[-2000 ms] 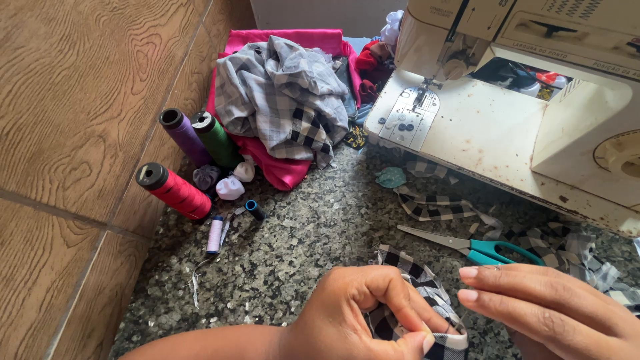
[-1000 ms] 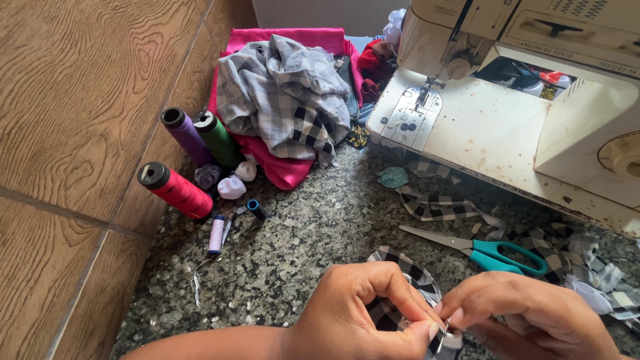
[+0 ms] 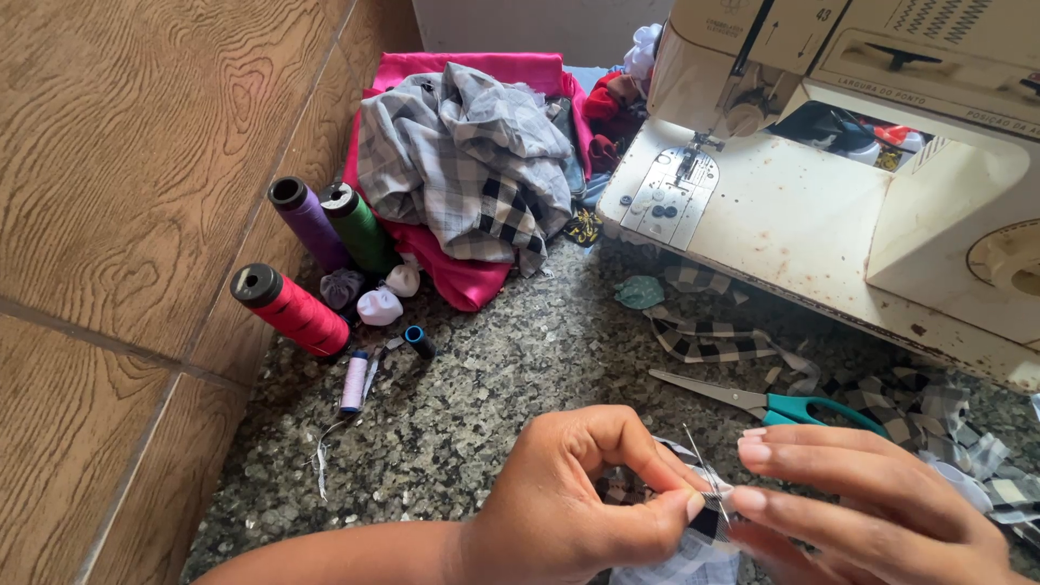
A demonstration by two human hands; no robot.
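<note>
My left hand (image 3: 593, 496) pinches the edge of a black-and-white checked fabric piece (image 3: 708, 520) between thumb and forefinger. A thin sewing needle (image 3: 697, 447) slants through the fabric edge beside those fingertips. My right hand (image 3: 869, 504) is close on the right, fingers spread, its fingertips by the needle; its thumb is blurred and partly hidden, so its grip on needle or cloth is unclear. Teal-handled scissors (image 3: 731, 394) lie just beyond my right hand, blades pointing left and part of the handle covered by the fingers.
A sewing machine (image 3: 772, 227) stands at the upper right, with fabric scraps (image 3: 707, 337) before it. Checked cloth (image 3: 463, 154) lies on pink fabric (image 3: 467, 280). Purple (image 3: 313, 227), green (image 3: 361, 231) and red (image 3: 296, 313) thread cones and small spools (image 3: 354, 382) stand left on the granite countertop (image 3: 455, 390).
My right hand's fingers were closed at the fabric edge one second ago; now they are spread, a little to the right. The needle now shows clearly in the cloth. My left hand keeps its pinch.
</note>
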